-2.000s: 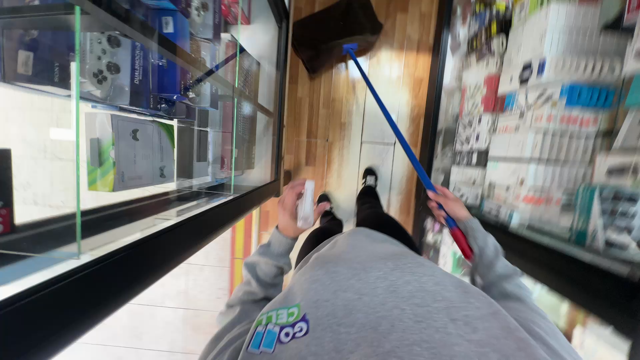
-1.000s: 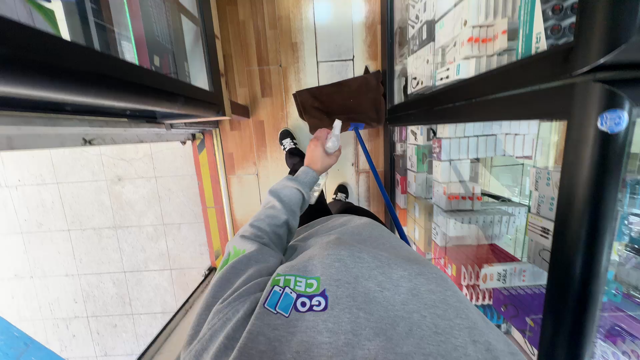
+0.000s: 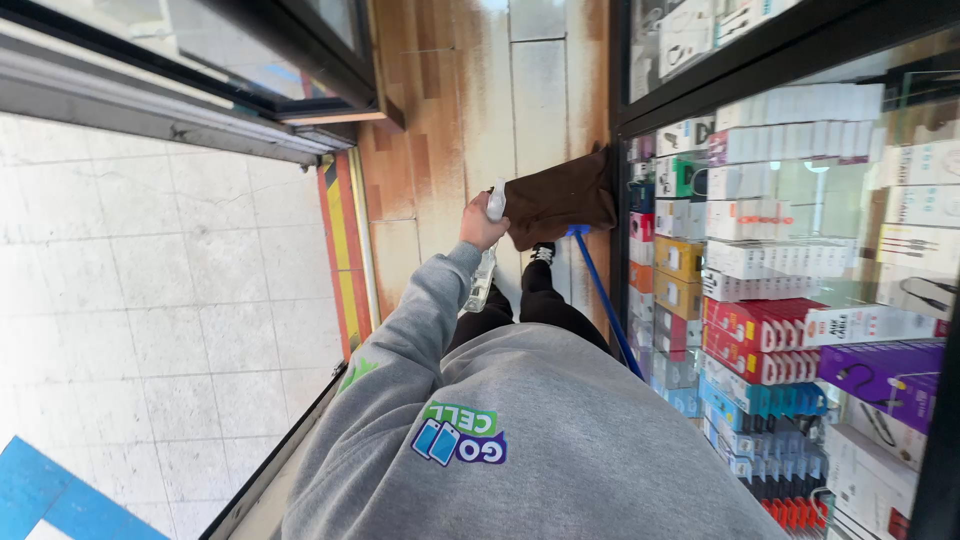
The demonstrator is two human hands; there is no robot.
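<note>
My left hand (image 3: 484,222) is closed around the neck of a clear spray bottle (image 3: 480,283), whose white nozzle points up past my fingers and whose body hangs below them. Just beyond it, a dark brown cloth (image 3: 559,196) is draped over the head of a floor mop on the wood-look floor. The blue mop pole (image 3: 604,300) runs from the cloth down to the right and passes out of sight behind my sweatshirt. My right hand is not in view.
A glass display case (image 3: 757,255) with boxed accessories and a black frame stands close on the right. At the left, another black-framed case (image 3: 330,60) ends beside a yellow and black striped threshold (image 3: 341,262), with pale floor tiles (image 3: 165,247) beyond.
My left hand with the spray bottle is held out farther forward than two seconds ago. My right hand, earlier on the mop pole, has left the view. The cloth-covered mop head is nearer my feet.
</note>
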